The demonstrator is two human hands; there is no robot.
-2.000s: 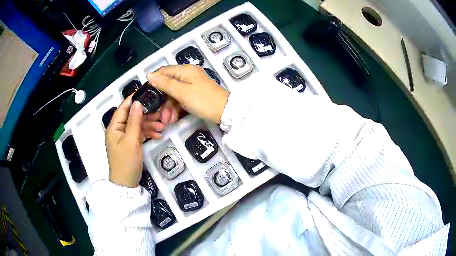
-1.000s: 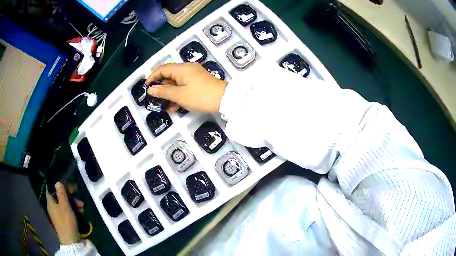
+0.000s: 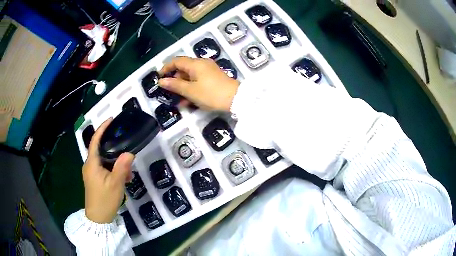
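Observation:
The white tray [image 3: 252, 191] holds rows of glossy black units and a few silver-grey units with a ring, one at the lower middle [image 3: 238, 167]. My right hand [image 3: 200, 82] is over the tray's upper left, thumb and fingertips at the upper edge of a black unit [image 3: 166, 97]; my fingers hide part of it. Another black unit [image 3: 150, 85] lies just left of it. My left hand [image 3: 106, 175] grips a large black rounded device [image 3: 131, 132], possibly the barcode scanner, above the tray's left part, and hides the pockets under it.
A white puck on a thin cable [image 3: 100, 88] and a red-and-white item [image 3: 95, 42] lie beyond the tray. A long black object [image 3: 367, 40] lies on the green mat at right. A beige board [image 3: 400, 30] with a thin dark stick [image 3: 423, 56] is at the far right.
My left hand let go of the black unit, went to the lower left, and is now back over the tray with the large black device. My right hand stays at the unit, now lower over the tray.

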